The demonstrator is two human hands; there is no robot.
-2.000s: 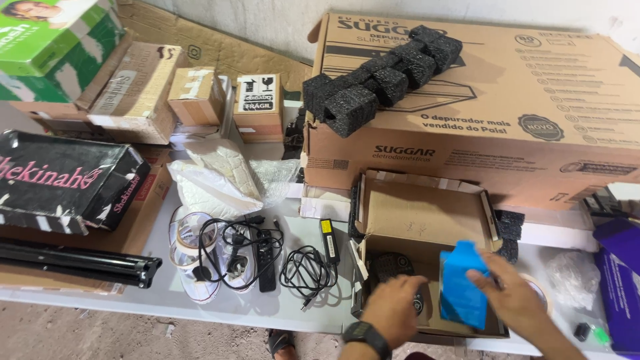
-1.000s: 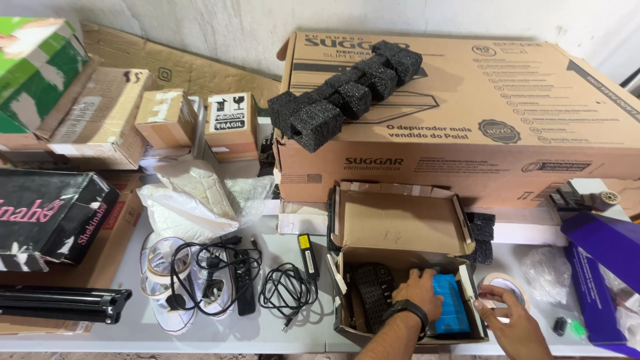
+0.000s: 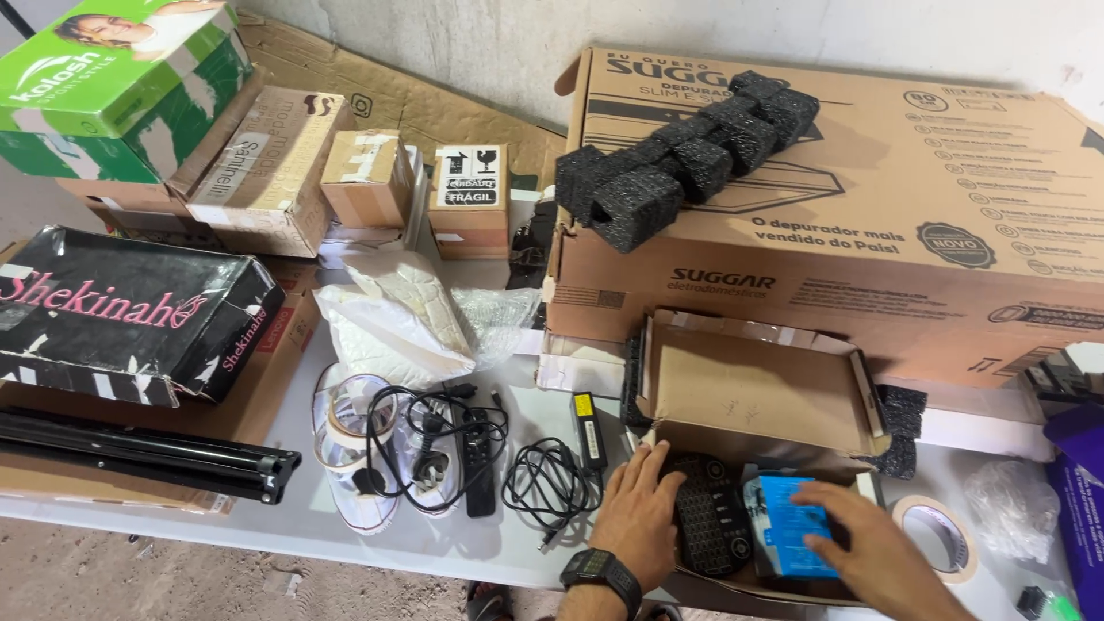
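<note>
An open cardboard box (image 3: pixel 763 384) stands at the table's front, its lid tilted back. Inside it a black mini keyboard (image 3: pixel 709 515) lies at the left, and a small blue box (image 3: pixel 789 524) lies beside it. My left hand (image 3: pixel 634 509), with a black watch (image 3: pixel 601 576) at the wrist, rests at the cardboard box's left wall, fingers at the edge near the keyboard. My right hand (image 3: pixel 854 543) is over the right side, its fingertips at the blue box; whether they grip it I cannot tell.
A black power adapter (image 3: pixel 589 431), coiled cables, a pair of white shoes (image 3: pixel 355 500) and a black remote (image 3: pixel 477 466) lie to the left. A tape roll (image 3: pixel 936 536) and bubble wrap (image 3: pixel 1011 509) are at the right. A large carton (image 3: pixel 828 285) with black foam (image 3: pixel 690 155) stands behind.
The blue box, above the cardboard box two seconds ago, now lies inside it. My left hand has moved from within the box to its left wall; my right hand has moved over the blue box.
</note>
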